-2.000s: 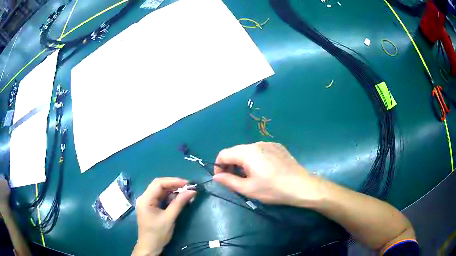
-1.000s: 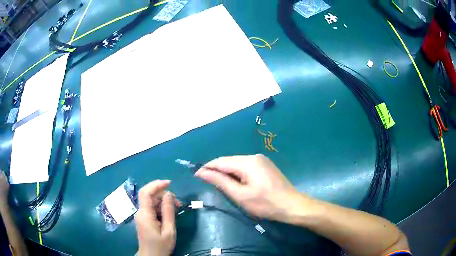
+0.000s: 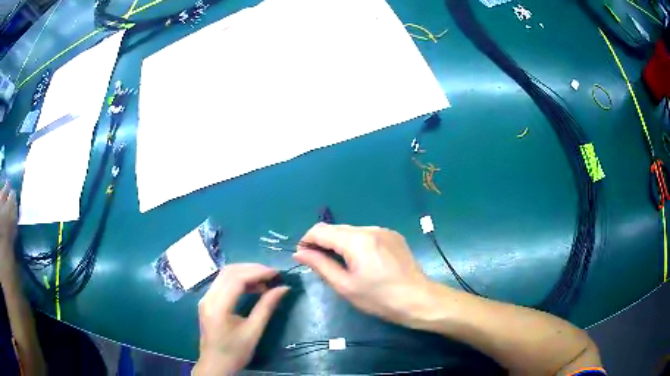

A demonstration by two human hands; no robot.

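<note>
My right hand pinches thin black wires; pale-tipped ends stick out to its left. My left hand is just left of it, thumb and forefinger closing around a thin black wire that runs towards the right hand; its end is hidden by the fingers. A dark connector housing shows just above my right hand. A black lead with a white label lies right of my right hand. More black wires with a white label lie near the front edge.
A large white sheet lies behind the hands, a parts bag at left. A thick wire bundle with a yellow-green tag curves along the right. Scissors lie at far right. Another person's arm is at far left.
The view has shifted. My left fingers have closed on a wire beside my right hand. The white label near my left hand is gone from there; a white-labelled lead now lies to the right.
</note>
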